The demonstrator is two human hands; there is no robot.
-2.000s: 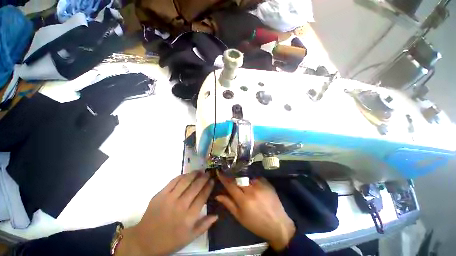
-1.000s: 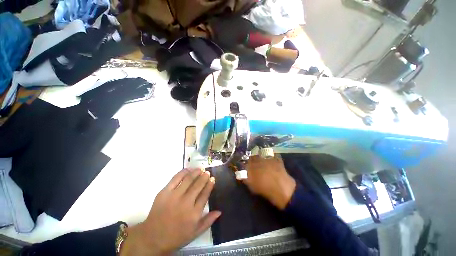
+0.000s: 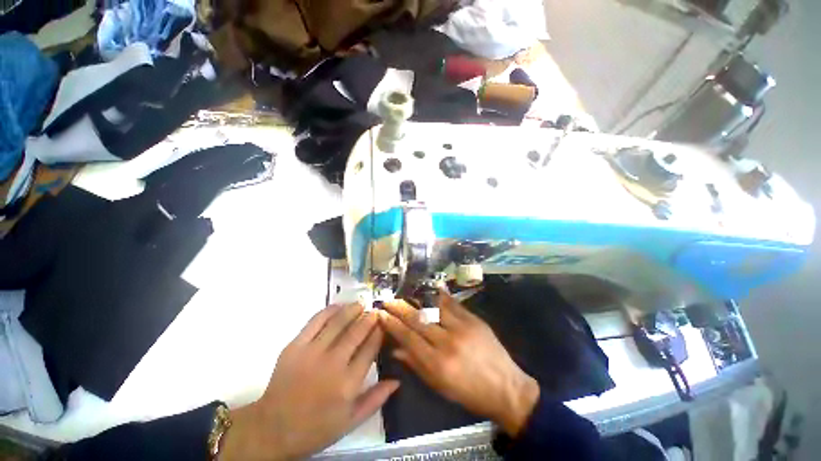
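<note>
A black cut panel (image 3: pixel 419 401) lies under and in front of the needle of a white sewing machine (image 3: pixel 504 194) with a light-blue band. The presser foot and needle (image 3: pixel 383 293) are small and partly hidden by fingers. My left hand (image 3: pixel 315 378) lies flat, fingertips pressing the panel's left edge just in front of the foot, thumb apart. My right hand (image 3: pixel 459 360) presses on the panel, fingertips close beside my left fingertips near the needle. More black cloth (image 3: pixel 549 338) bulges under the machine arm, right of my right hand.
Stepped black panels (image 3: pixel 99 279) lie left, with a strip pile (image 3: pixel 212 171) above them. A black bunch (image 3: pixel 342 99) and brown cloth (image 3: pixel 315 27) lie behind. A black piece (image 3: pixel 329 236) shows left of the machine head. Spools (image 3: pixel 509 94) stand behind; a dark metal device (image 3: pixel 662 342) sits right.
My right hand has come back from beside the presser foot to the panel in front of it, beside my left fingertips. The black bunch behind has shifted, and a black piece now shows left of the head.
</note>
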